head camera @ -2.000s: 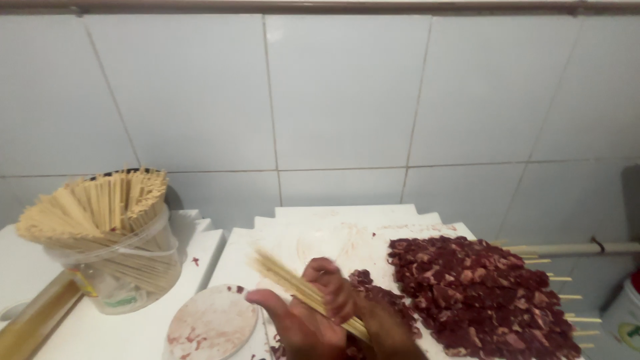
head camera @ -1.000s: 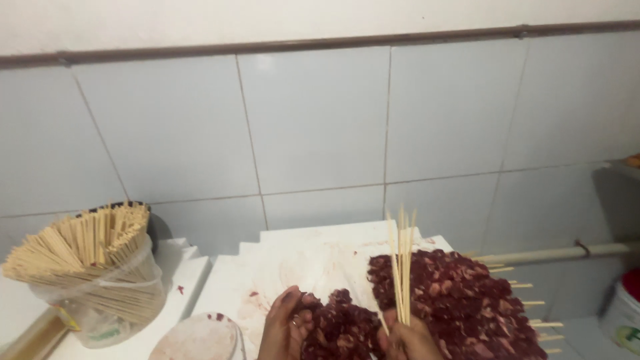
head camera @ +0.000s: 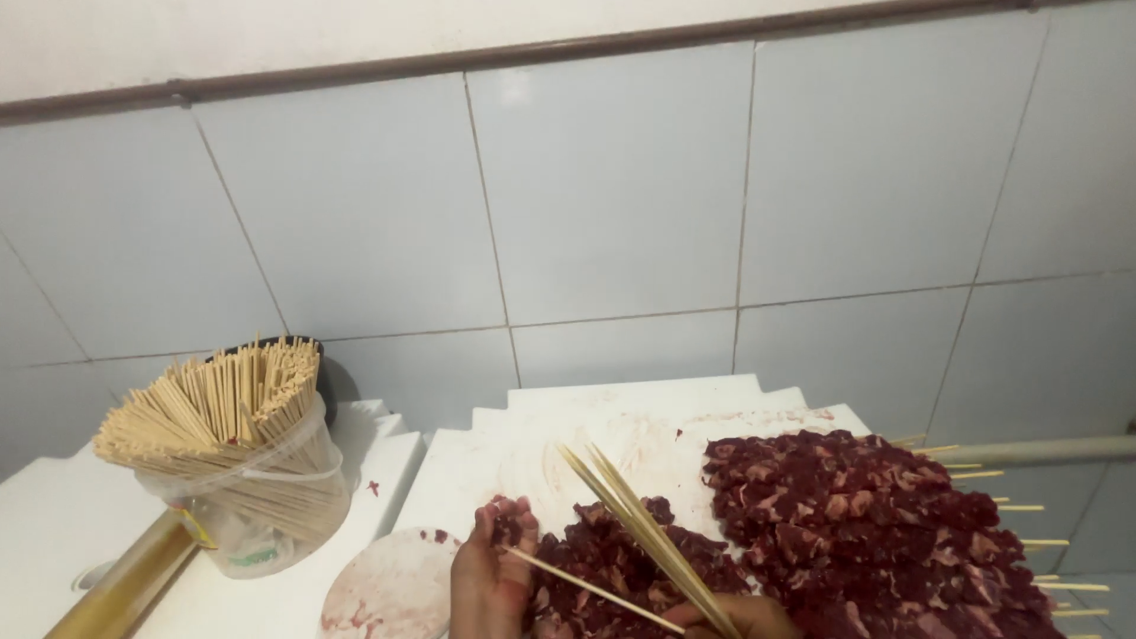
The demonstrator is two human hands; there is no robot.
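My left hand (head camera: 497, 568), at the bottom centre, pinches pieces of raw red meat (head camera: 506, 530) in its fingers. One wooden skewer (head camera: 596, 589) runs from my right hand, its far end at that meat. A bundle of wooden skewers (head camera: 646, 535) is also gripped by my right hand (head camera: 737, 619), pointing up and left. Under and between the hands lies a pile of loose raw meat (head camera: 701, 559) on the white board (head camera: 577, 413). To the right, many meat-loaded skewers (head camera: 887, 532) lie close together, their bare ends sticking out to the right.
A clear plastic bucket (head camera: 284, 532) packed with wooden skewers (head camera: 213, 399) stands at the left. Next to it lie a yellowish tube-like object (head camera: 129, 577) and a round, stained whitish disc (head camera: 390, 581). A tiled wall (head camera: 612, 195) rises behind the white surfaces, and a pipe (head camera: 1047, 451) runs at the right.
The skewer bundle, upright a second ago, now leans left. My left hand has raised meat from near the pile, and a single skewer now reaches it. The view has shifted.
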